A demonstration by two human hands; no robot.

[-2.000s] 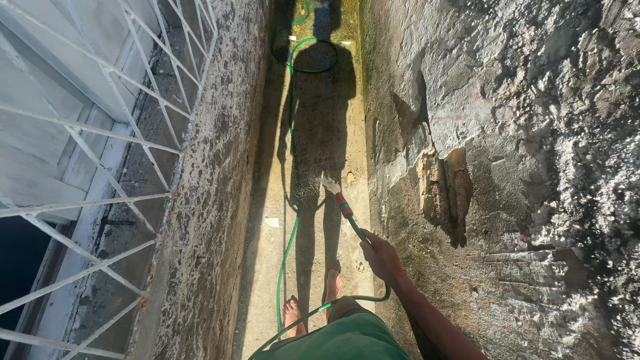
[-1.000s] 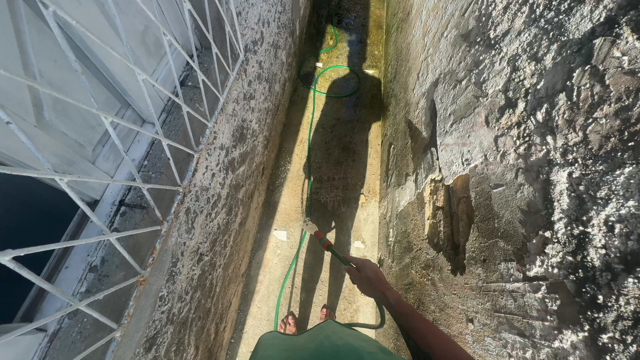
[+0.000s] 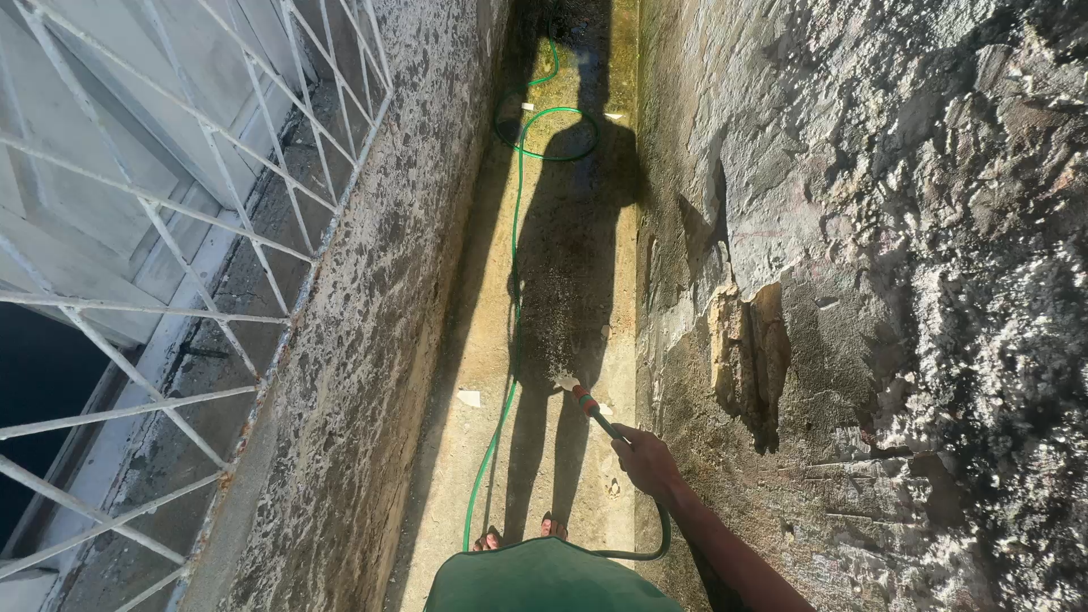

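My right hand (image 3: pixel 648 463) is closed around a green garden hose (image 3: pixel 605 425) just behind its nozzle. The red and dark hose nozzle (image 3: pixel 583 398) points forward along the passage, and water sprays (image 3: pixel 558 340) from its tip. Behind the hand the hose bends down and passes by the green shirt (image 3: pixel 548 578) at my front. More of the same green hose (image 3: pixel 517 255) runs ahead over the concrete floor and makes a loop (image 3: pixel 561 158) farther off. My left hand is outside the picture.
A rough, peeling wall (image 3: pixel 357 280) stands on the left, with a white metal grille (image 3: pixel 208 319) above it. Close on the right is a wall with broken plaster (image 3: pixel 752 357). My feet (image 3: pixel 552 527) stand on the narrow concrete floor, where small pale scraps (image 3: pixel 468 398) lie.
The view has shifted somewhat. Spray shows more clearly ahead of the nozzle than one second ago. My right hand keeps its hold on the hose.
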